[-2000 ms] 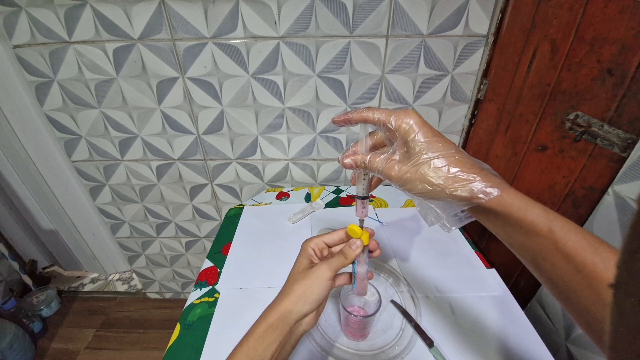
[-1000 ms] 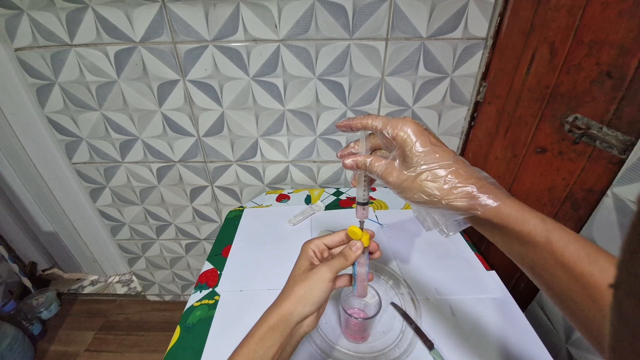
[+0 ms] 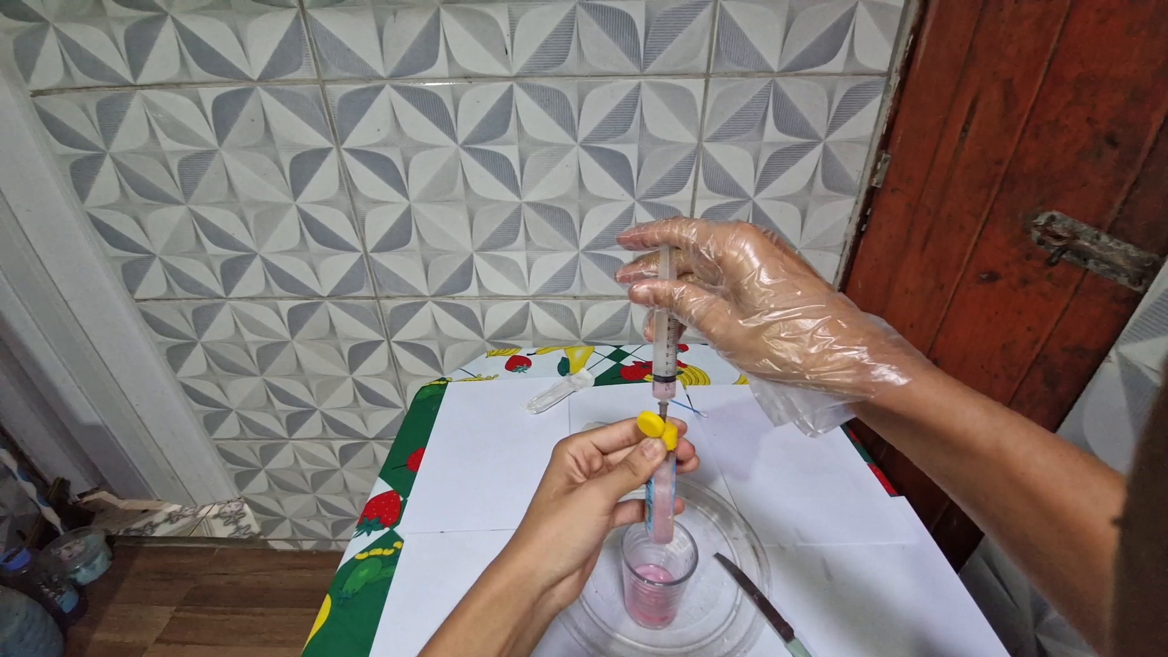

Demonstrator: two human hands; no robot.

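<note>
My bare left hand (image 3: 607, 484) pinches a small clear vial (image 3: 663, 502) of pink liquid with an open yellow flip cap (image 3: 651, 423). The vial stands upright over the mouth of a clear cup (image 3: 653, 598), which holds pink liquid. My right hand (image 3: 744, 306), in a clear plastic glove, grips a syringe (image 3: 665, 351), its forefinger over the plunger top. A little pink liquid shows near the syringe's lower end. The syringe points straight down, its tip at the vial's opening; how far it goes in is hidden by the cap and fingers.
The cup stands on a round clear dish (image 3: 730, 566), with a knife (image 3: 756, 598) resting at its right. Behind lie a clear plastic wrapper or tube (image 3: 558, 392) and a thin blue item (image 3: 691, 408). White paper sheets (image 3: 493, 456) cover a fruit-patterned tablecloth (image 3: 379, 511); a tiled wall stands behind.
The plunger's top sits lower relative to the barrel than in the earliest frame, and less pink liquid shows in the syringe. My left hand has hardly moved.
</note>
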